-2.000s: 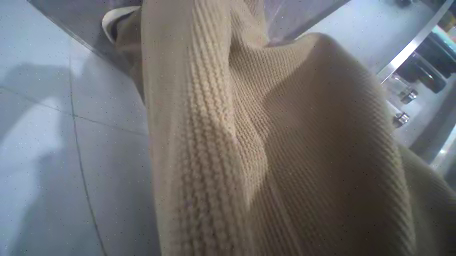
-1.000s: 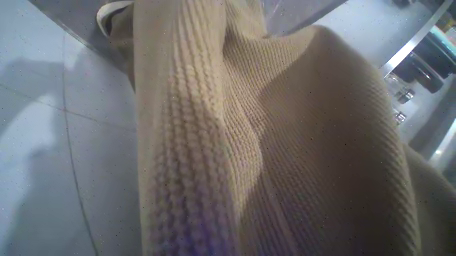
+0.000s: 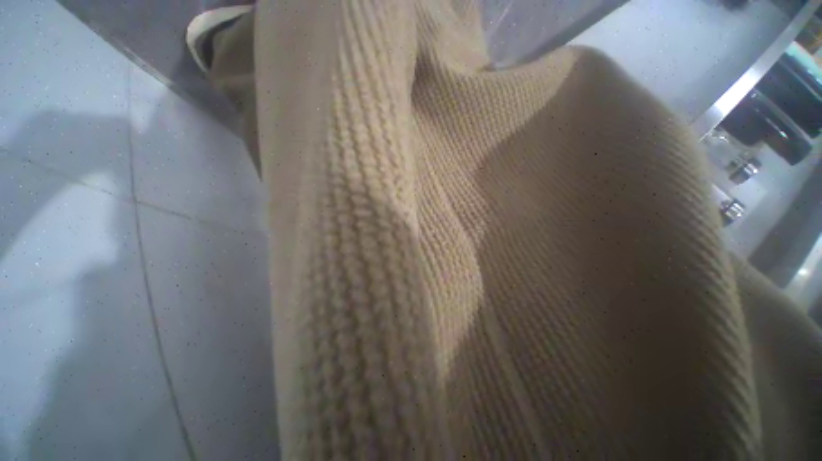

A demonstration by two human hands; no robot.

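Tan ribbed cloth (image 3: 577,234) fills the middle and right of the view, very near the camera. It hangs in deep folds, with a thick ridge of coarse ribs left of centre. I cannot tell which garment it is. A shoe (image 3: 205,34) with a pale rim shows in part at the top left, beside the cloth. Neither my left hand nor my right hand is in view, and no held thing is seen.
Pale blue-white panels (image 3: 72,270) with thin dark seams and soft shadows lie at the left. Grey floor (image 3: 550,22) shows at the top. Shelving with a shiny metal edge (image 3: 744,90) stands at the right, with small chrome fittings (image 3: 744,169) and dark cylindrical items (image 3: 775,131).
The cloth and shoe shifted slightly left in the view, then back right. The seams and shelving shifted a little with them. No hand has appeared.
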